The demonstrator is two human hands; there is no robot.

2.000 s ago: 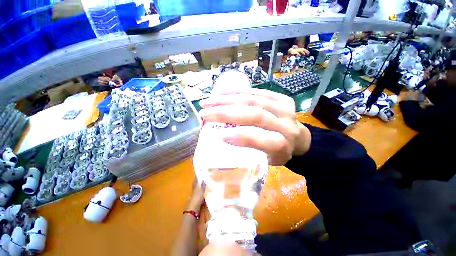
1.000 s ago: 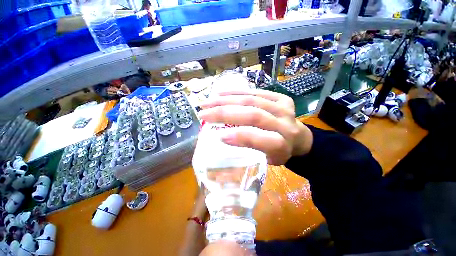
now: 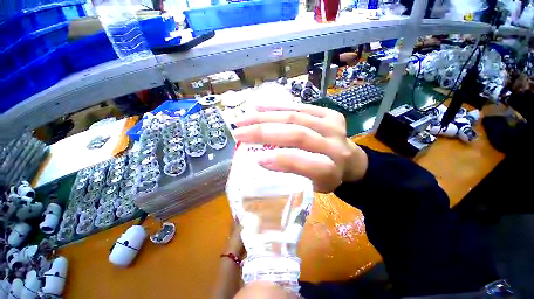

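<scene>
A clear plastic bottle with red print stands large and close in front of me, its neck pointing down toward the bottom edge. My right hand, from a black sleeve, is wrapped around its upper part. My left wrist with a red band shows left of the bottle neck; the hand itself is hidden behind the bottle. A blurred patch of skin lies over the mouth of the bottle at the bottom edge; I cannot tell what it belongs to.
A white camera housing and a half-shell lie on the orange bench. Stacked trays of round parts stand behind. More housings crowd the left. A black box stands right. A grey shelf rail crosses above.
The bench and trays have shifted slightly right and down in view. The bottle and my right hand hold the same place in the picture.
</scene>
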